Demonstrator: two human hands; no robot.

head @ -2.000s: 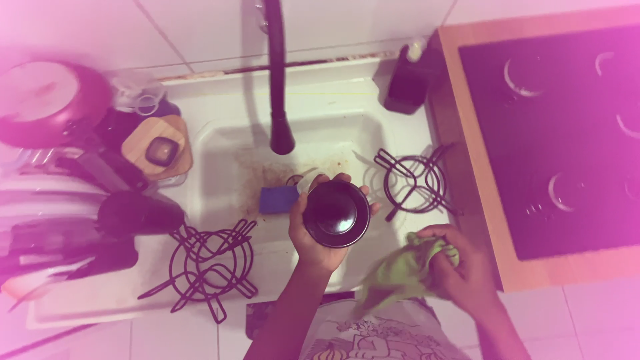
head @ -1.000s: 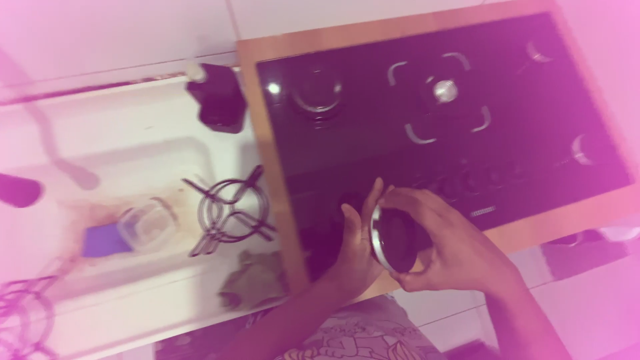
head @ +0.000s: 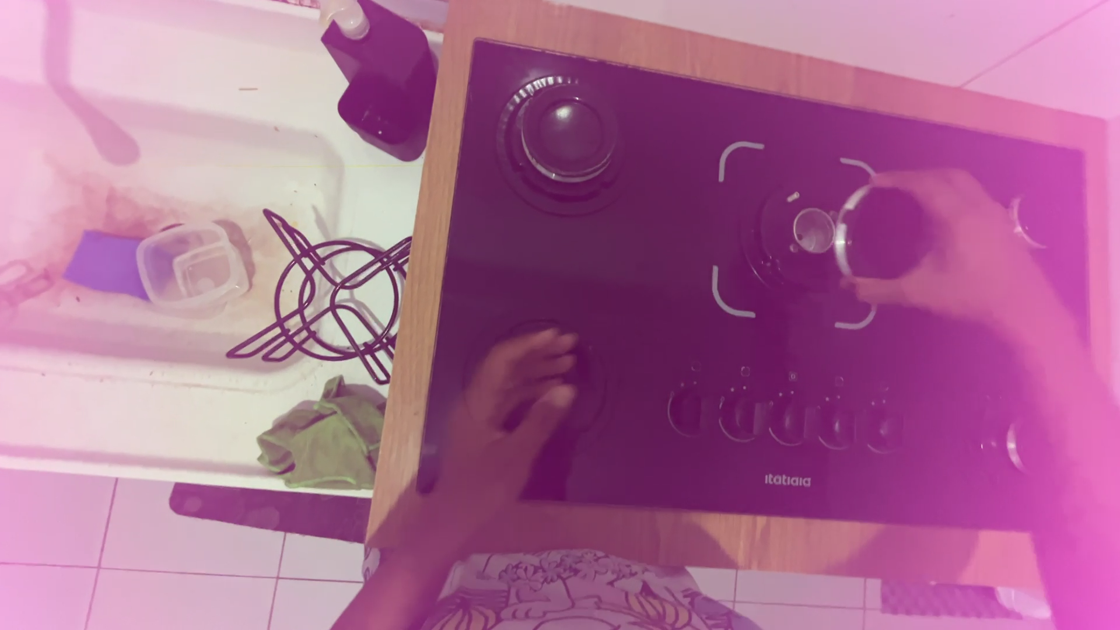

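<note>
My right hand grips a round dark burner cap with a shiny rim, tilted on edge above the central burner base of the black glass cooktop. Over the cooktop's front left, my left hand has its fingers apart and holds nothing visible; it partly hides the burner spot below. At the back left a burner with its cap is in place. Several control knobs line the front middle.
Left of the wooden surround, a black wire pan support, a green cloth and a dark soap dispenser stand on the sink's edge. A clear plastic container and a blue sponge lie in the basin.
The view has swung right from the sink to the cooktop. The green cloth, in my right hand at first, now lies by the sink. My left hand has let go of the cap, which my right hand holds.
</note>
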